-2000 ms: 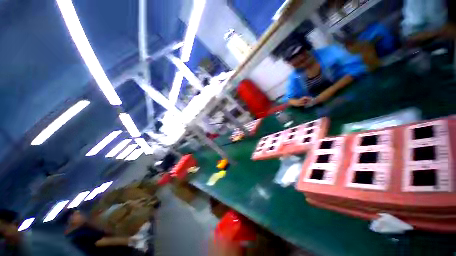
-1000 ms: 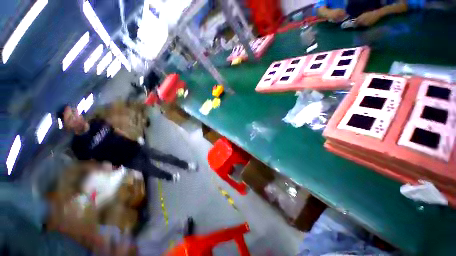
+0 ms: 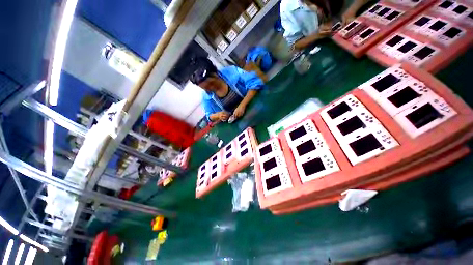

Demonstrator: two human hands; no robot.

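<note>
Neither of my hands is in the picture. A stack of pink foam trays lies nearest in front of me on the green bench. The top tray holds several white panels with dark windows, set in slanting rows. A small crumpled white cloth or wipe lies against the tray's near edge. A clear crumpled plastic bag lies just left of the stack. Another pink tray with panels lies beyond the bag.
A person in blue sits across the bench. Another person's pale sleeve shows at the top, near more pink trays. Flat clear film lies behind the stack. Yellow items, a red crate and metal frame bars stand left.
The view has swung and tilted towards the bench and the seated people. The tray stack now shows more fully, with more panels. The standing person and red stools have left the view.
</note>
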